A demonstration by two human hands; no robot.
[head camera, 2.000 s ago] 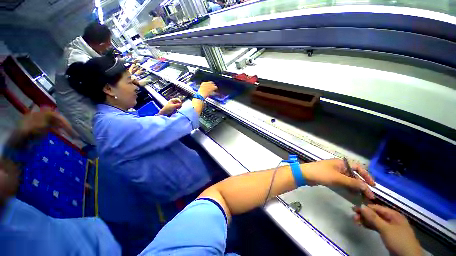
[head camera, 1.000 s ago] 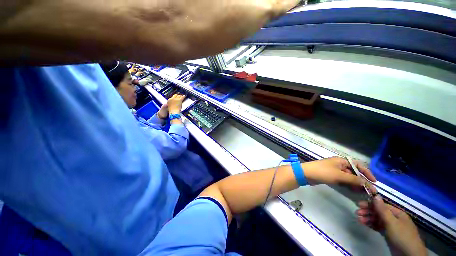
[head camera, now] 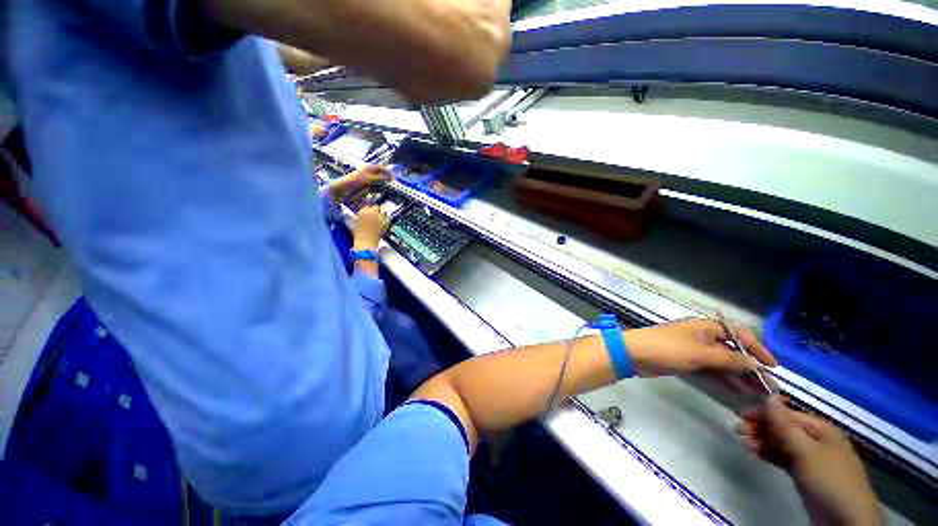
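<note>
My left hand (head camera: pixel 699 349), with a bright blue wrist strap (head camera: pixel 615 346) and thin cord, holds a thin silver tool (head camera: pixel 745 349), which looks like tweezers, over the conveyor. My right hand (head camera: pixel 807 447) is just in front of it at the lower right, with its fingers close to the tool's lower end. Both hands are slightly blurred. Whether the right fingers hold a small part cannot be made out. A blue parts bin (head camera: pixel 859 349) with small dark parts lies behind the hands.
A reddish-brown trough (head camera: pixel 586 200) and a small red bin (head camera: pixel 504 153) stand behind the rail. A circuit board in a black carrier (head camera: pixel 427 236) lies up the line by another worker's hands. A small silver fitting (head camera: pixel 611 415) sits on the front rail. A blue-clothed person (head camera: pixel 226 267) stands close at left.
The blue-clothed person has come in at left, now covering most of the seated worker. My left hand stays in place while the tool has tilted. My right hand has shifted slightly.
</note>
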